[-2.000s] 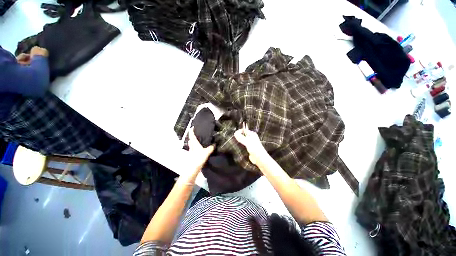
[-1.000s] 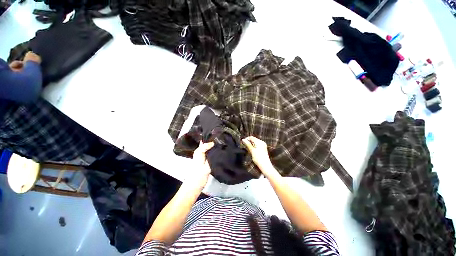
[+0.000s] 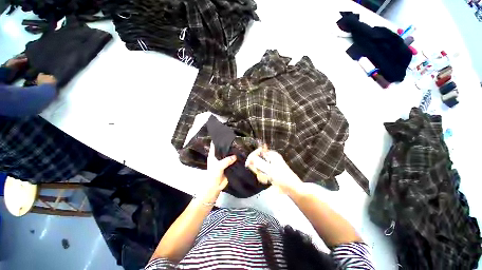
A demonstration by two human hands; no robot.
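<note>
A dark brown plaid garment (image 3: 296, 113) with cream check lines lies spread in front of me on the white table. Its plain dark lining (image 3: 240, 176) is pulled out at the near left part. My left hand (image 3: 218, 171) grips the lining, with its thumb on top of the cloth. My right hand (image 3: 264, 166) is at the lining's right edge, its fingers curled together. A small pale thing seems to show at its fingertips, too blurred to name. A narrow plaid strip (image 3: 355, 174) sticks out at the garment's right side.
Piles of plaid garments lie at the far side (image 3: 211, 31) and at the right (image 3: 423, 174). A black cloth bundle (image 3: 383, 47) and thread spools (image 3: 446, 87) lie far right. Another person's hands (image 3: 45, 79) work on dark cloth at the left. A round stool (image 3: 20, 195) stands lower left.
The lining has been turned out and now shows folded up between my hands. My right hand has moved in from the plaid cloth to the lining's edge. The view has shifted slightly.
</note>
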